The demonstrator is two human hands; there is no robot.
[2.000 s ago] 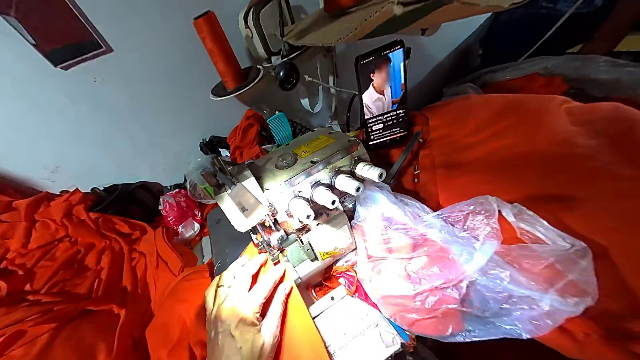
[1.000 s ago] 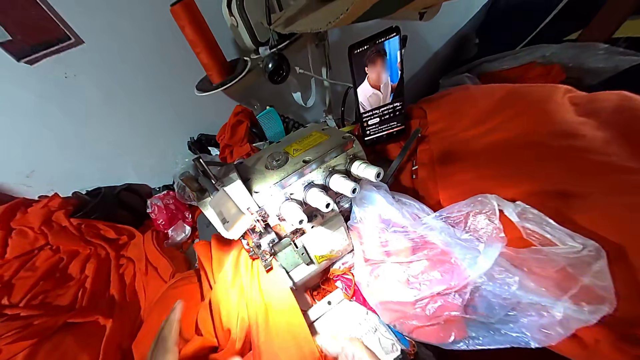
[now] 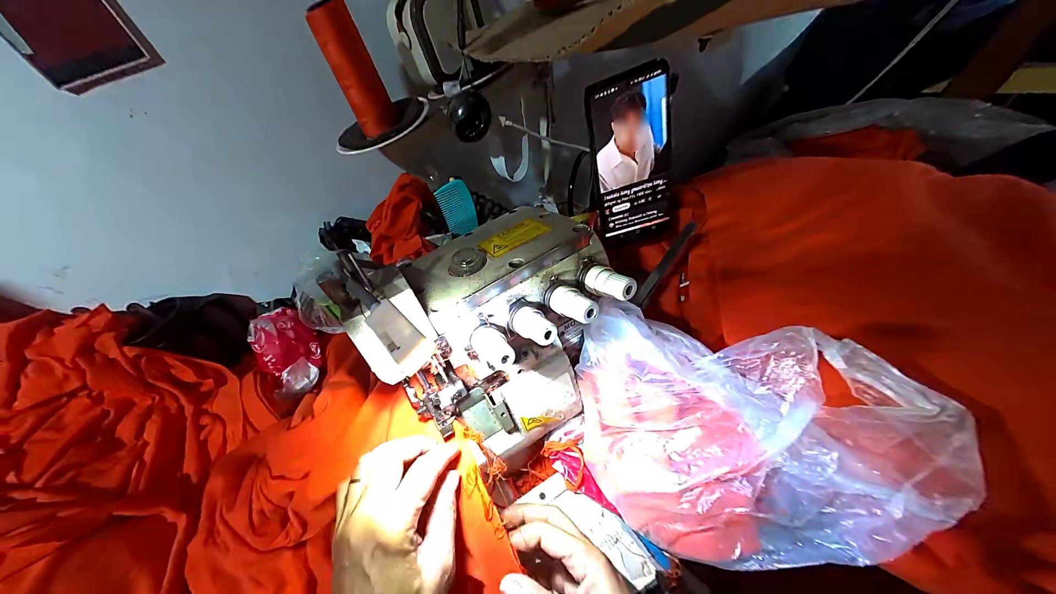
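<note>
An overlock sewing machine [image 3: 503,264] with several white tension dials stands in the middle, brightly lit at its needle area. Just below its presser foot [image 3: 445,425], orange fabric [image 3: 480,524] runs down toward me, its edge frayed with loose threads. My left hand [image 3: 396,511] pinches that fabric close to the foot, thumb and forefinger together. Lower and to the right, my right hand [image 3: 561,549] holds the fabric's right edge with bent fingers, partly cut off by the view's bottom edge. More of the orange cloth [image 3: 280,487] spreads left of my left hand.
A clear plastic bag [image 3: 775,454] with reddish contents lies right of the machine, against a large orange cloth heap [image 3: 866,247]. Behind stand a phone [image 3: 631,153] showing a video and an orange thread cone [image 3: 351,70]. A teal comb [image 3: 456,206] and a red wrapper [image 3: 285,346] lie nearby.
My left hand, low at the bottom edge a second ago, is now up by the presser foot and on the fabric. The bunched cloth before the machine now shows as a narrow strip between my hands.
</note>
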